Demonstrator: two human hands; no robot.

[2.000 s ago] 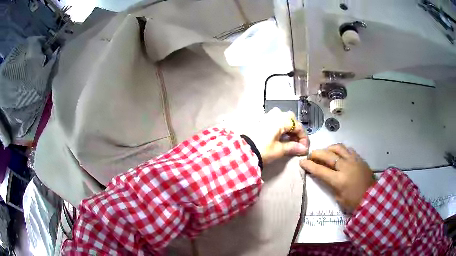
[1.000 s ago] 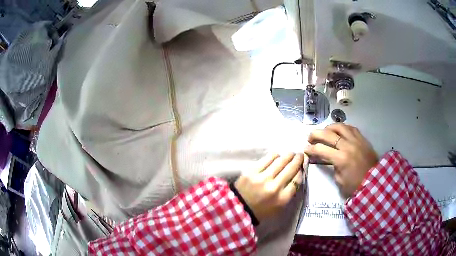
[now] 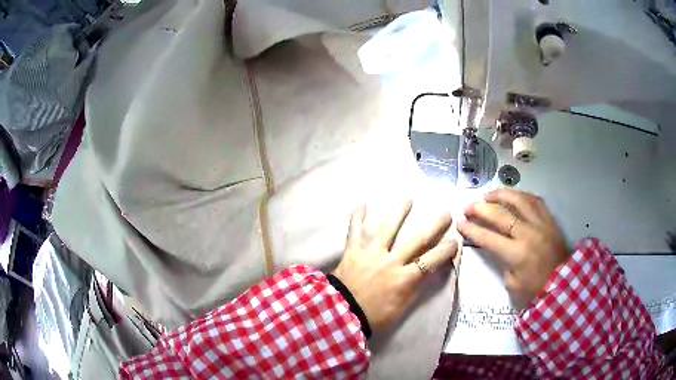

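Observation:
A large beige trouser panel point(image 3: 319, 133) covers the left of the table, with a golden-tan topstitched seam point(image 3: 261, 163) running down it. My left hand point(image 3: 393, 260) lies on the panel with fingers spread, near its right edge. My right hand point(image 3: 515, 237) is at that edge, just below the needle plate; its thumb and fingertips are close together on the cloth edge. The presser foot point(image 3: 470, 152) stands over the shiny needle plate point(image 3: 445, 156). Glare washes out the cloth between the plate and my hands.
The white sewing machine head point(image 3: 593, 59) is at the upper right. A black bent rod point(image 3: 412, 111) and a translucent white guard point(image 3: 400, 44) are left of the needle. A ruler strip point(image 3: 485, 318) marks the table front. Cloth heaps point(image 3: 44, 111) lie far left.
My left hand has gone from pinching near the needle plate to lying spread on the panel, lower and further left. My right hand remains by the edge. The whole view has shifted slightly.

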